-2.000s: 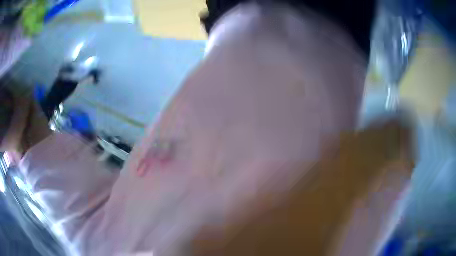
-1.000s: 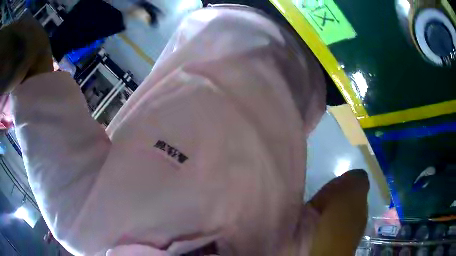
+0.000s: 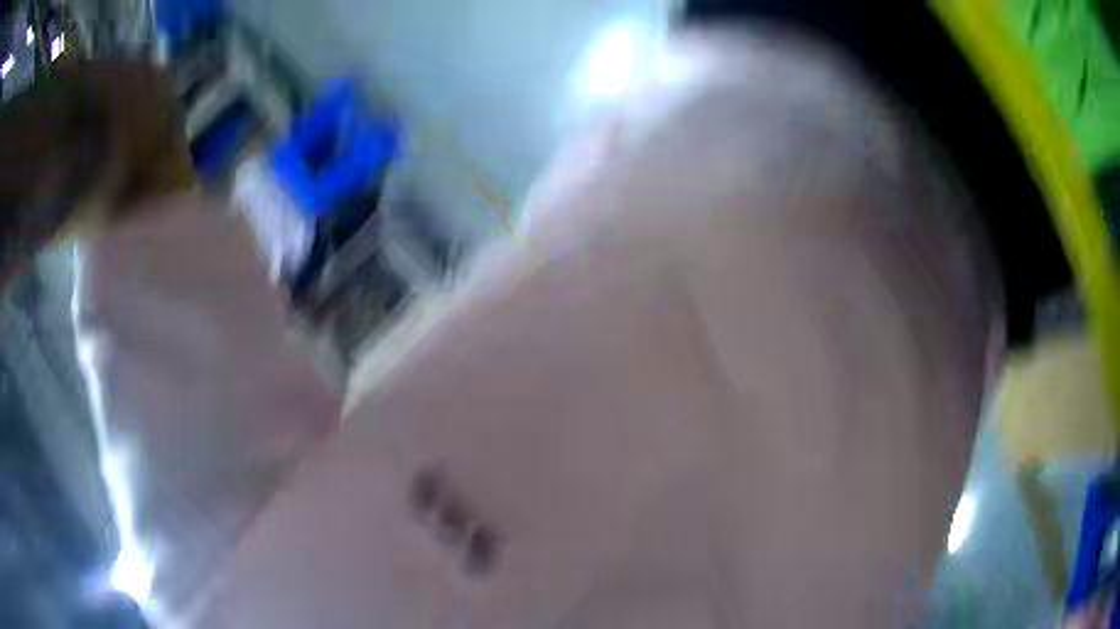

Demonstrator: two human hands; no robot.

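The view is strongly blurred and tilted. A pale pink garment [image 3: 639, 406] with a small dark printed mark [image 3: 455, 519] fills the middle. A pink sleeve [image 3: 203, 332] is at the left, with a blurred bare part of an arm [image 3: 123, 141] above it, cut off by the left edge. No hand can be made out, and nothing held is visible. The bench edge shows at the upper right as curved yellow tape [image 3: 1050, 160] beside a green label [image 3: 1081, 74].
A blue object [image 3: 334, 148] and blurred equipment [image 3: 375, 277] stand beyond the garment at the upper left. A tan sheet or board [image 3: 1056, 399] is at the right, below the tape. A blue strip [image 3: 1091, 547] is at the lower right edge.
The view has swung, so the bench has moved mostly out past the right edge. The arm at the lower right is gone from view. The blue object at the upper left has appeared.
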